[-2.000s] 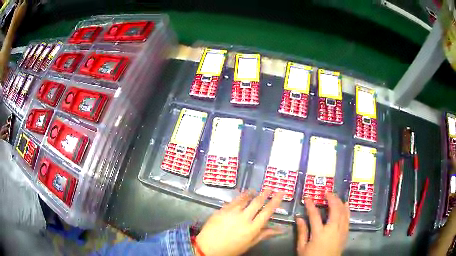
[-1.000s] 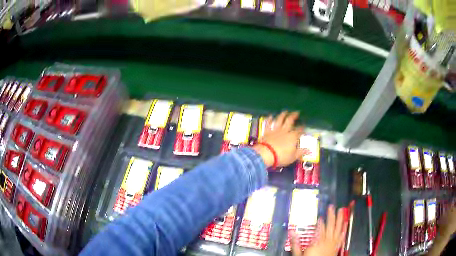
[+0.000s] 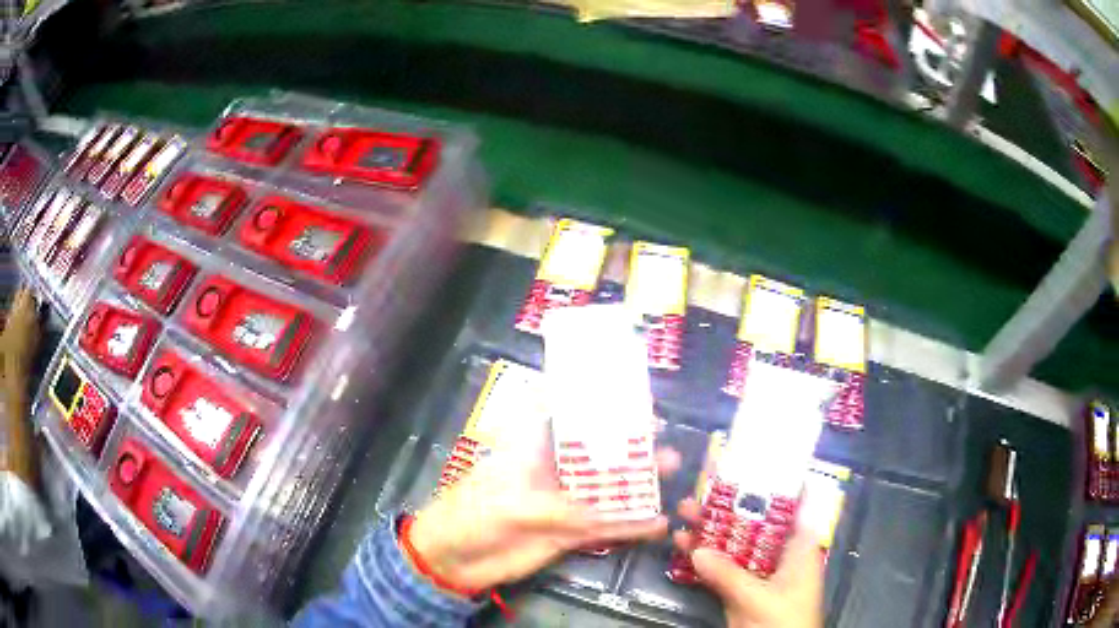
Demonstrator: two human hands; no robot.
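My left hand (image 3: 497, 521) grips a red keypad phone (image 3: 599, 393), raised above the clear tray (image 3: 906, 528). Its screen glows white and its keys look washed out. My right hand (image 3: 773, 586) holds another red keypad phone (image 3: 773, 442) by its lower end, also lit white. The two held phones are side by side and apart. Behind them, yellow-framed phones with lit screens lie in the tray, such as one at the back (image 3: 773, 317). The held phones and my hands partly hide the front row.
A tall clear tray stack (image 3: 368, 350) with face-down red phones stands at left. Red pens (image 3: 969, 570) and a dark brown block (image 3: 1000, 472) lie right of the tray. More phones (image 3: 1096, 558) are at the far right. A metal post (image 3: 1049, 301) rises behind the green belt (image 3: 687, 160).
Both hands have come back in front, each now holding a phone above the tray. The two phones in the rightmost column are gone from their pockets. The view has shifted.
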